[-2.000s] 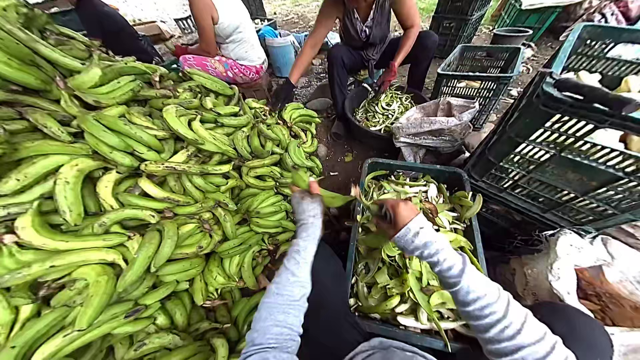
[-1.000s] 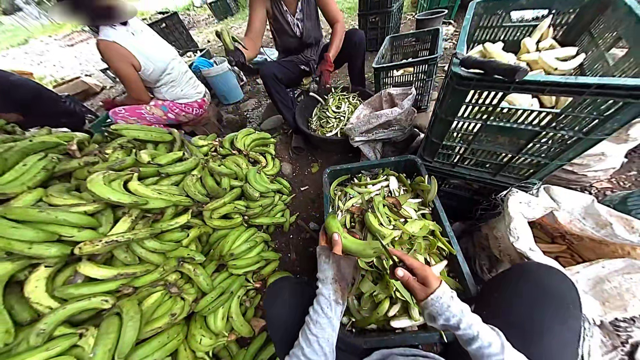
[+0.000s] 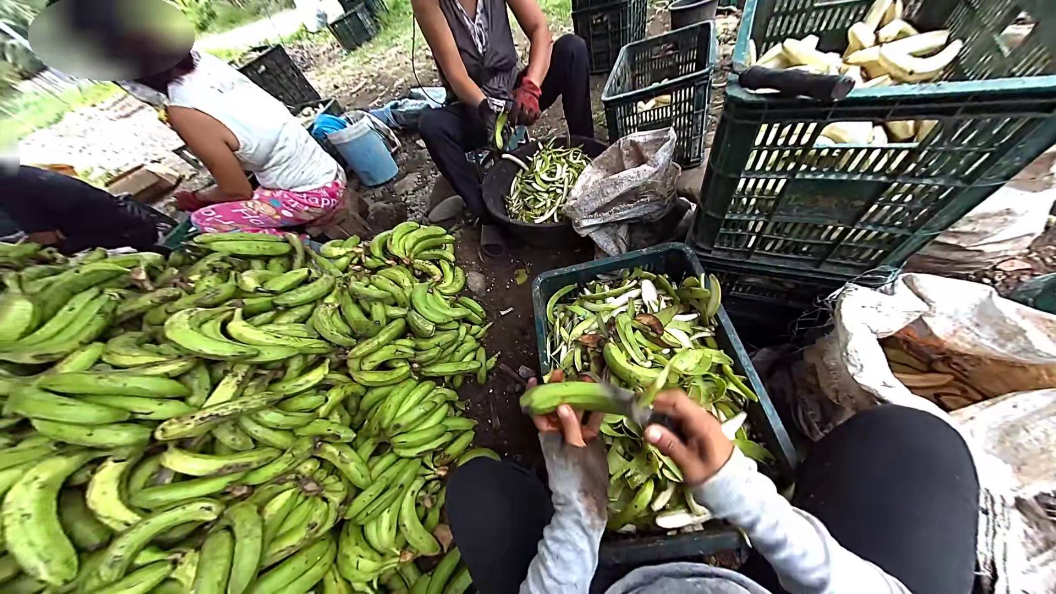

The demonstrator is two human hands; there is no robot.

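My left hand (image 3: 569,425) holds a green plantain (image 3: 573,398) lengthwise above a dark green plastic crate (image 3: 752,375) of peelings. In my right hand (image 3: 691,437) is a knife (image 3: 646,410), its dark handle partly hidden by the fingers and its blade blurred against the plantain's right end. A strip of green peel (image 3: 657,384) stands up beside the blade. Green and whitish peelings (image 3: 635,330) fill the crate between my knees. To the left lies a large heap of green plantains (image 3: 272,396), some still joined in bunches.
Stacked crates (image 3: 825,177) at right hold peeled plantains (image 3: 899,54); a dark-handled tool (image 3: 796,82) rests on the rim. Open sacks (image 3: 874,330) stand by my right knee. Ahead, a gloved person (image 3: 503,49) works over a basin (image 3: 503,194); another person (image 3: 247,132) sits at left near a blue bucket (image 3: 365,153).
Two seconds ago my hands were farther apart, with a green piece between them. Since one second ago, the plantain has come up from over the peelings and lies more level. The view has swung right.
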